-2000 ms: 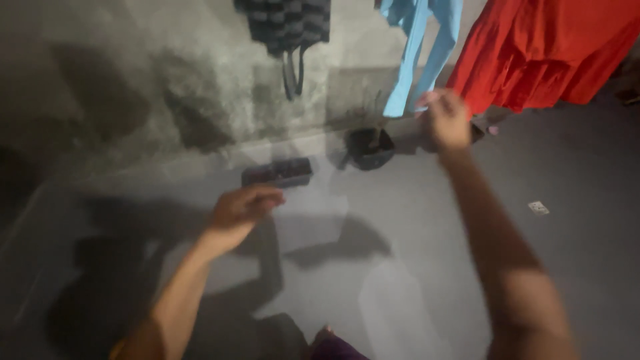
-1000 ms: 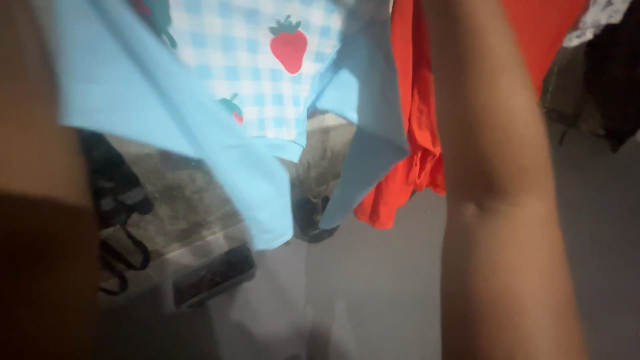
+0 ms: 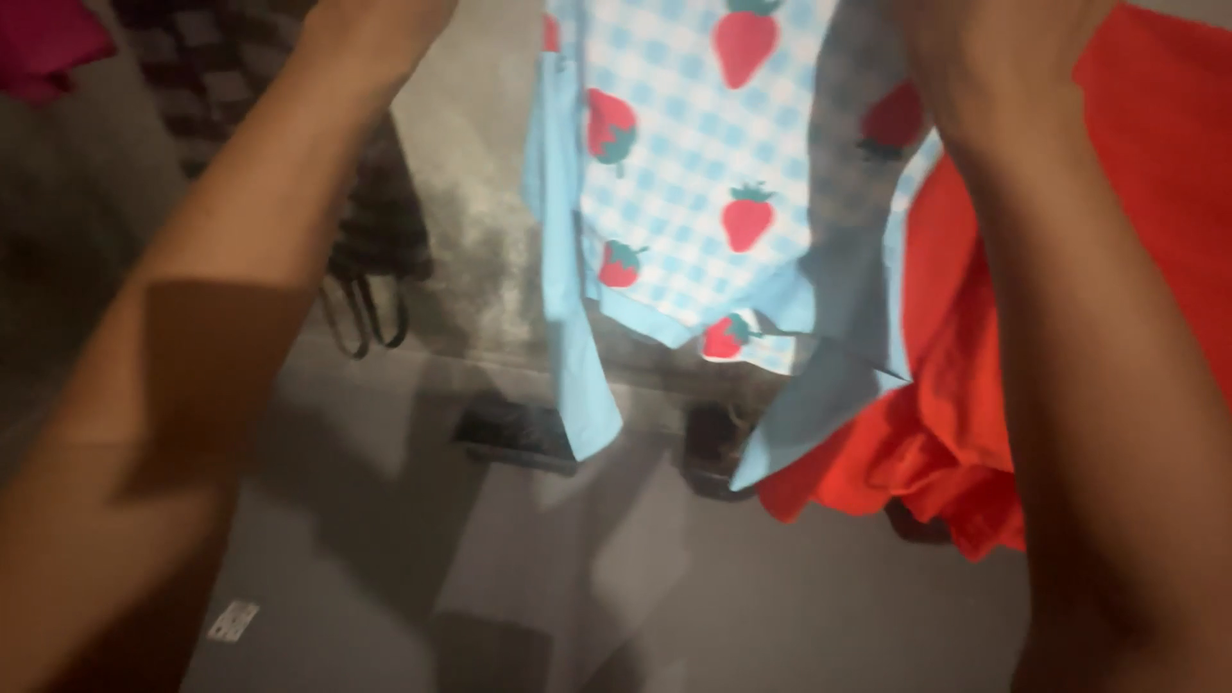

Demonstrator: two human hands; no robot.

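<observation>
A blue-and-white gingham garment with strawberries (image 3: 693,192) and plain light blue sleeves hangs at top centre. My right hand (image 3: 1001,48) is raised at its upper right side, partly cut off by the top edge; its fingers are hidden, so its hold on the cloth cannot be told. My left hand (image 3: 385,24) is raised at the top, left of the garment and in front of a dark checked garment with straps (image 3: 385,212); its fingers lie out of frame. A red garment (image 3: 962,385) hangs behind my right forearm.
Behind the clothes stands a stained concrete wall (image 3: 472,231). At its foot are a dark rectangular planter (image 3: 510,433) and a dark round pot (image 3: 712,452). A magenta cloth (image 3: 53,43) hangs at the upper left. A small pale paper (image 3: 233,621) lies on the grey floor (image 3: 818,597).
Both hands have risen since two seconds ago, when they were apart and lower in view. The strawberry garment now shows more of its front. The view has moved closer to the clothes.
</observation>
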